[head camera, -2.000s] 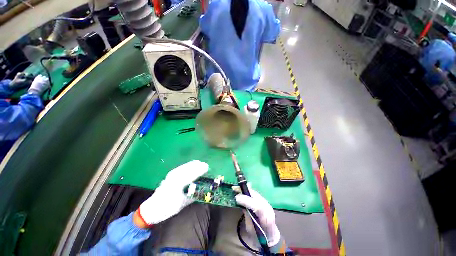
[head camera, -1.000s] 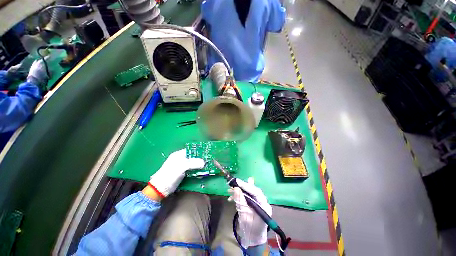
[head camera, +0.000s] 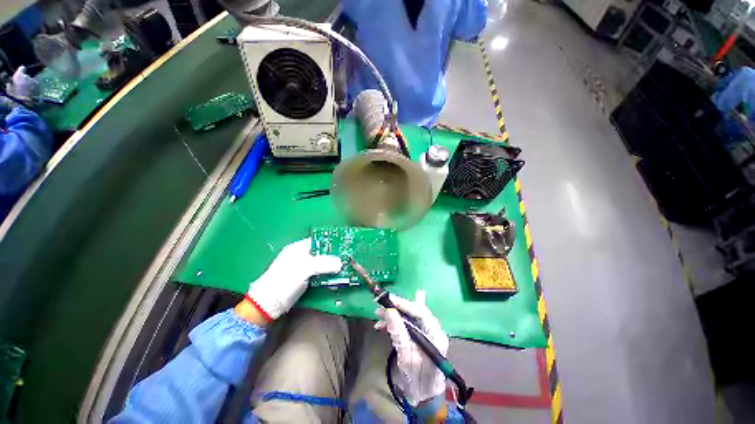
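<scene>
A green circuit board (head camera: 372, 252) lies on the bright green mat (head camera: 248, 248), solder side up with silvery dots. My left hand (head camera: 291, 280), in a white glove with an orange-red cuff, holds the board's left edge, thumb over its face. My right hand (head camera: 416, 348), in a looser white glove, grips a dark soldering iron (head camera: 406, 323). The iron's tip is at the middle of the board; whether it touches a joint cannot be told. A thin solder strand shows left of the board; its end at my left fingers is unclear.
A tan fume funnel (head camera: 382, 189) stands just behind the board. Behind are a white blower (head camera: 291, 99), white bottle (head camera: 435, 164) and black fan (head camera: 482, 171). The iron stand (head camera: 487, 248) with yellow sponge is right. Tweezers (head camera: 313, 195), a blue stick (head camera: 248, 170) and the belt (head camera: 124, 215) are left.
The board was tilted, component side showing, near my lap; it now lies solder side up, further forward on the mat. The iron's tip has moved onto the board's area. The view has shifted slightly.
</scene>
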